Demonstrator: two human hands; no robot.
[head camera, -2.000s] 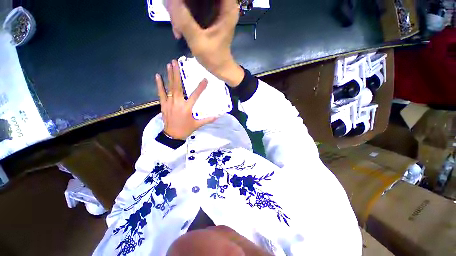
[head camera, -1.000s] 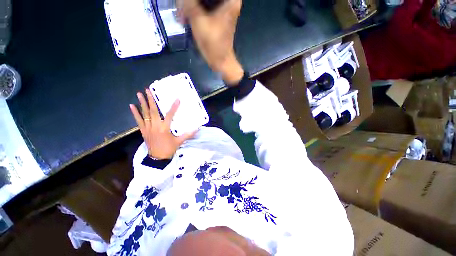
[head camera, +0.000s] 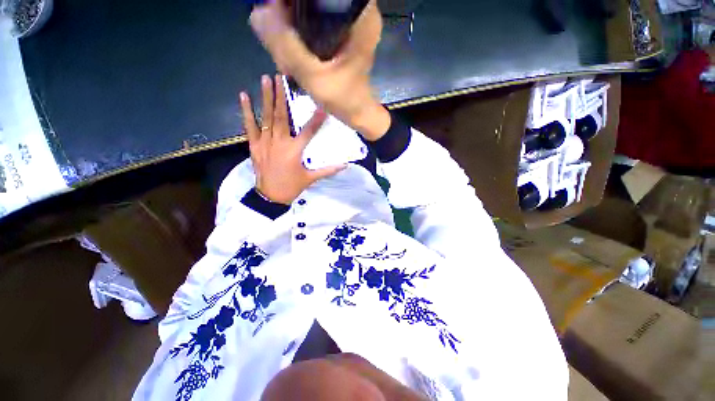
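A white rounded housing (head camera: 335, 145) with small dark slots lies at the bench edge, close to my body. My left hand (head camera: 281, 153) lies flat at its left side, fingers spread, thumb over the cover. My right hand (head camera: 333, 74) is above the housing's far part and is wrapped around a thick black electric screwdriver (head camera: 325, 23), which is cut off by the top edge of the picture. My right hand hides the far right part of the housing and the driver's tip. I cannot tell whether the tip touches a screw.
White camera units with black heads (head camera: 553, 137) sit in an open carton at the right bench edge. Closed cartons (head camera: 627, 337) stand below it. A clear dish of small parts (head camera: 30, 14) and papers (head camera: 31, 149) are at the left. A tan parts tray (head camera: 643, 31) is top right.
The view has shifted, so the white housings at the back are out of sight. My right hand with the screwdriver is now over the held housing, where one second ago it was beyond it.
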